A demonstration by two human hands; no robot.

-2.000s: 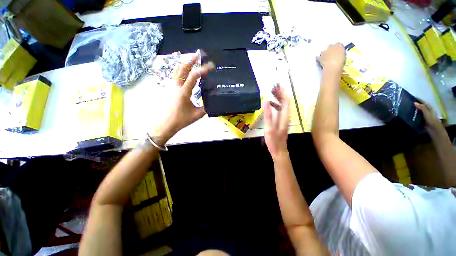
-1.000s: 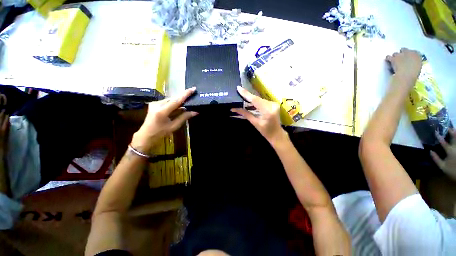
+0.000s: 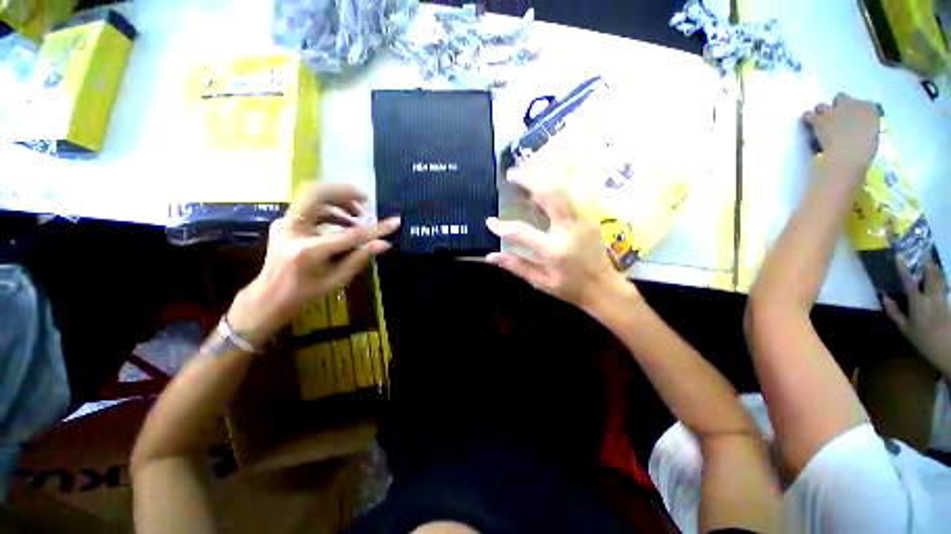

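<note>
A black inner box (image 3: 433, 193) with small pale lettering lies at the table's front edge. My left hand (image 3: 318, 242) is at its lower left corner, thumb and a finger at the side. My right hand (image 3: 553, 242) is at its lower right corner, thumb and fingers parted. Both hands are slightly blurred; whether they press on the box is hard to tell. A yellow printed outer box (image 3: 626, 172) with a black cord loop lies just right of the black box, partly behind my right hand.
Yellow boxes (image 3: 250, 136) stand on the left. Silvery accessories (image 3: 459, 42) lie behind the black box, beside a bulky clear bag (image 3: 339, 31). Another person's arm (image 3: 798, 229) and wrapped yellow box (image 3: 892, 203) are at right. A brown carton (image 3: 302, 428) holding yellow boxes is below the table edge.
The black box was above the yellow box, then moved left beside it. Since a second ago, its lid face shows taller, and my fingers have loosened and spread at its lower corners.
</note>
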